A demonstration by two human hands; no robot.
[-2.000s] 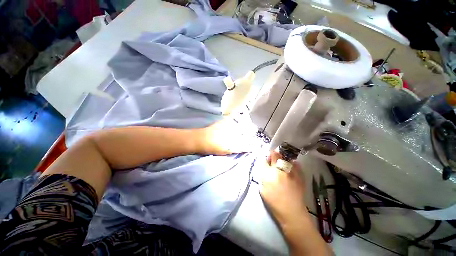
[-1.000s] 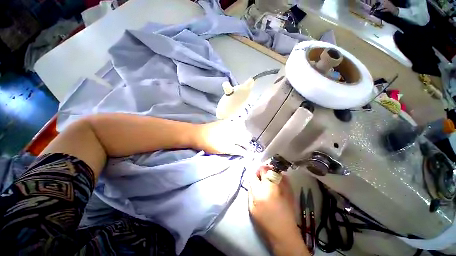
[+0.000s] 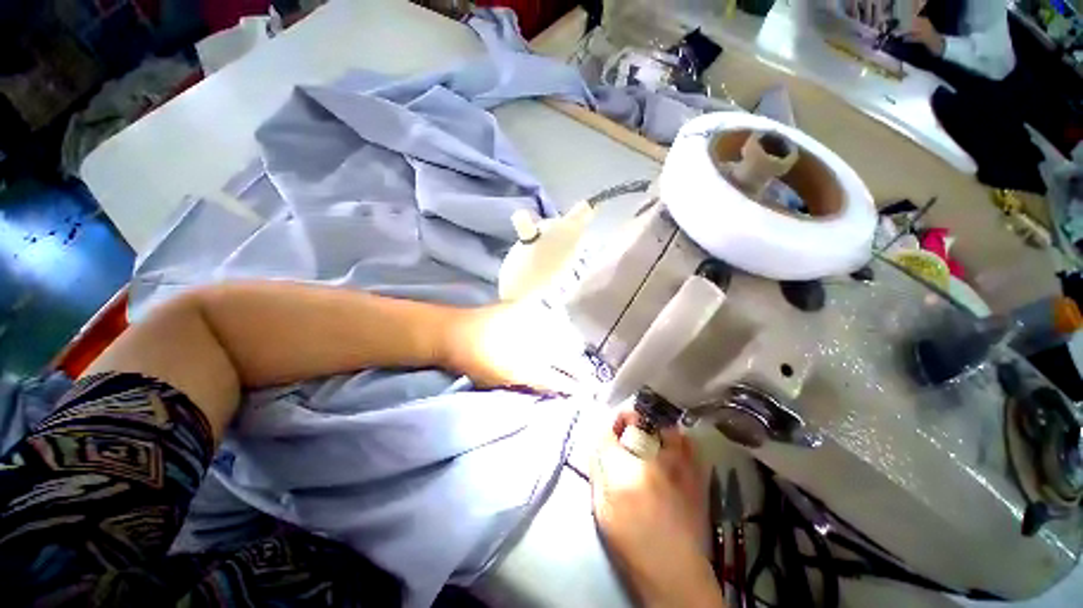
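A light grey-blue garment piece (image 3: 404, 475) runs from the white table over my lap edge to the needle area of the cream-grey sewing machine (image 3: 760, 333). My left hand (image 3: 505, 344) lies on the cloth just left of the needle, its fingertips washed out by lamp glare. My right hand (image 3: 647, 487) is at the right of the needle, at the cloth's edge, its fingers partly hidden by glare and small machine parts. The presser foot cannot be made out. Dark-red-handled snips (image 3: 727, 534) lie right of my right wrist.
A roll of white tape (image 3: 772, 226) sits on top of the machine. Black cables (image 3: 808, 540) lie beside the snips. More grey-blue cloth (image 3: 368, 190) is bunched on the white table (image 3: 154, 143). An orange edge (image 3: 95, 336) shows at left. A person's hand (image 3: 924, 36) is at upper right.
The view has shifted, so the machine sits lower and further left. Both hands stay by the needle. The cloth between them has bunched and shifted slightly.
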